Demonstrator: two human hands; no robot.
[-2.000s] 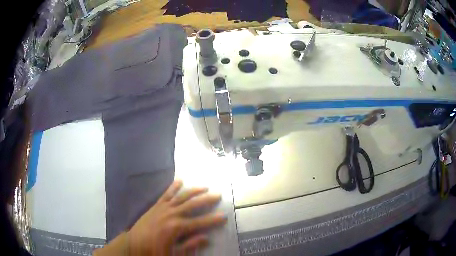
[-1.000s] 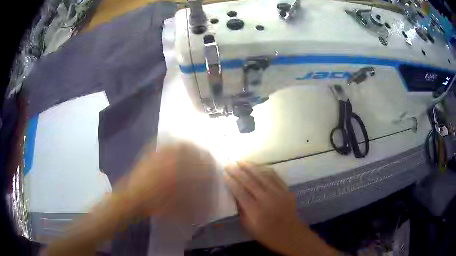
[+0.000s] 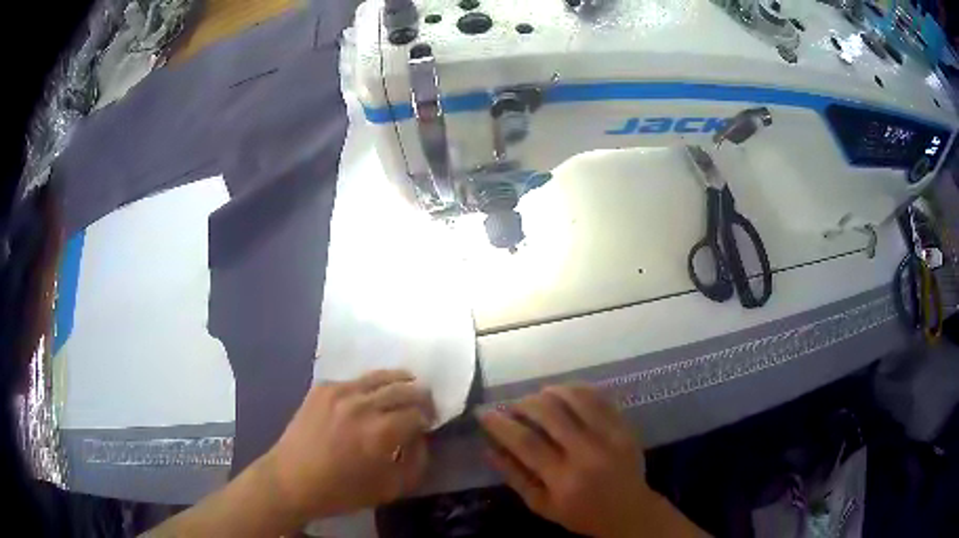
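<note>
A white cloth piece [image 3: 394, 331] with a rounded near right corner lies in front of the presser foot area [image 3: 447, 205], over dark grey cloth [image 3: 273, 247]. My left hand [image 3: 358, 441] has its fingers bent on the near edge of the white cloth and grips it. My right hand [image 3: 568, 452] is just right of the rounded corner, fingers bent, fingertips beside a narrow dark edge. Whether it pinches anything cannot be told. Glare hides the needle and the upper part of the white cloth.
The white sewing machine [image 3: 652, 110] spans the back. Black-handled shears [image 3: 728, 252] lie on its bed. Scissors with a yellowish handle [image 3: 925, 294] are at the far right. A grey ruler-marked edge [image 3: 736, 357] runs along the table front. White table surface [image 3: 147, 315] shows at left.
My left hand has moved down from the bright area to the white cloth's near edge. My right hand has moved down off the bed to the front edge. The cloth's rounded corner now shows.
</note>
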